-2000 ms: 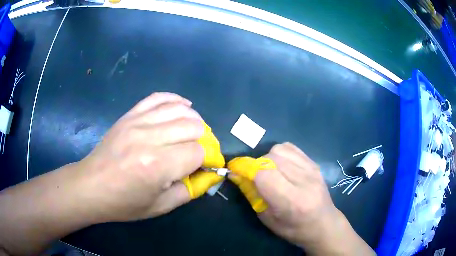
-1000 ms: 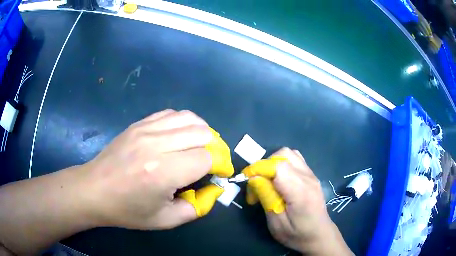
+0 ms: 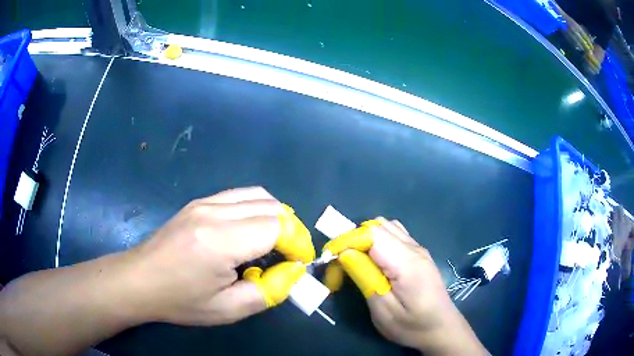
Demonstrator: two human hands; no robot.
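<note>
My left hand, in yellow finger cots, pinches thin leads, and a white wired unit shows just below its thumb with one pale wire pointing down right. My right hand, also in yellow finger cots, pinches a small pale piece at its fingertips, close against the left fingertips. What joins the piece to the unit is mostly hidden by the fingers. A loose white housing lies on the dark bench just beyond the right fingertips, partly covered by them.
A wired unit lies at right beside a blue bin heaped with white parts. Another unit lies at far left near a second blue bin. A pale rail and green belt run beyond; a dark upright stands at left.
The view has tilted, so the bench sits lower and more belt shows. More of the white unit shows below my left thumb. My hands stay pinched close together; the right fingers cover part of the loose housing.
</note>
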